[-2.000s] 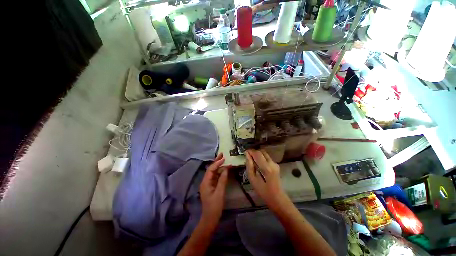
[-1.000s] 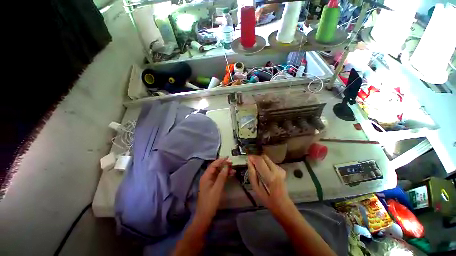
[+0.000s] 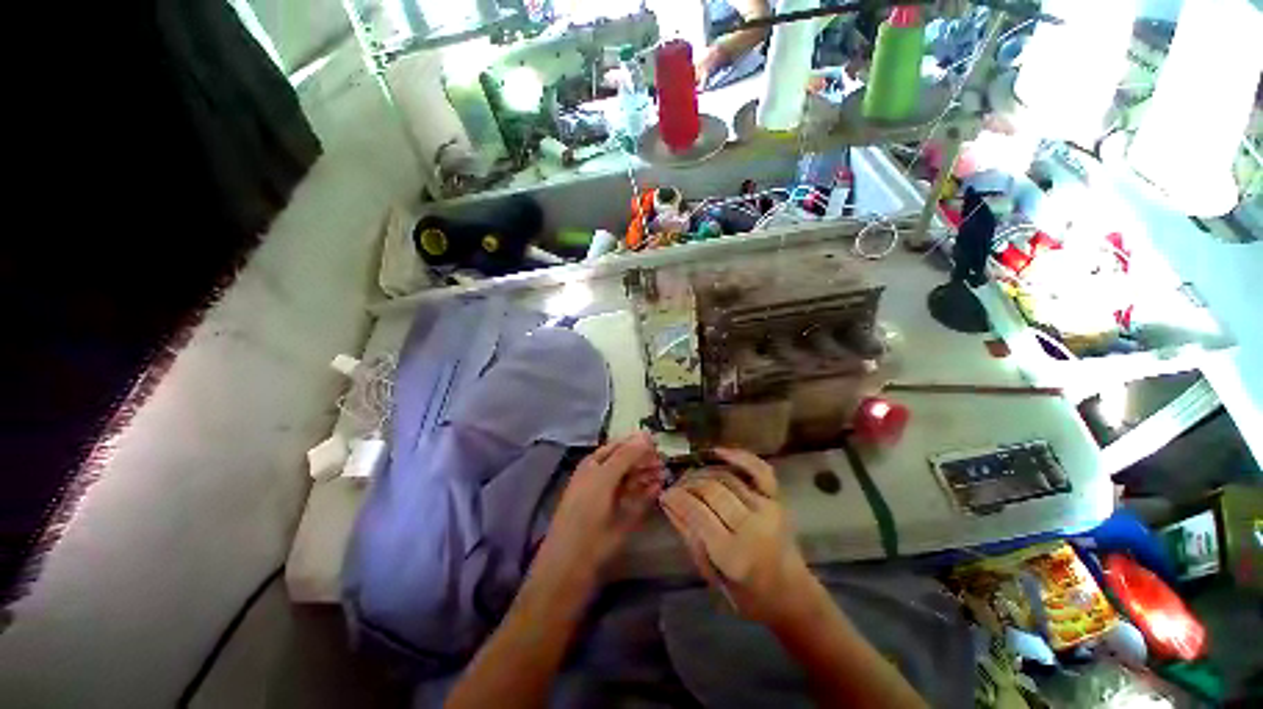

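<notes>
The dirty beige-brown overlock machine (image 3: 790,346) stands mid-table. My left hand (image 3: 610,488) and my right hand (image 3: 734,519) are close together at its front left, just below the needle area. Their fingertips nearly meet, and I cannot tell whether they touch. A thin tool seems to lie along my right palm, blurred. What my left fingers pinch is too small to tell. The grey-blue cloth (image 3: 513,402) lies heaped left of the machine, touched by neither hand's fingers. More grey cloth (image 3: 831,630) covers my lap.
A red object (image 3: 881,420) and a green strap (image 3: 870,501) are right of my hands. A black stand (image 3: 965,270) is at the back right. Thread cones, including a red one (image 3: 677,97), stand behind. Colourful bags (image 3: 1039,596) lie at lower right. A person's arm shows at the top.
My right hand has moved down from the needle area and turned, its fingers now towards my left hand. My left hand has moved slightly right and up. The view has shifted slightly.
</notes>
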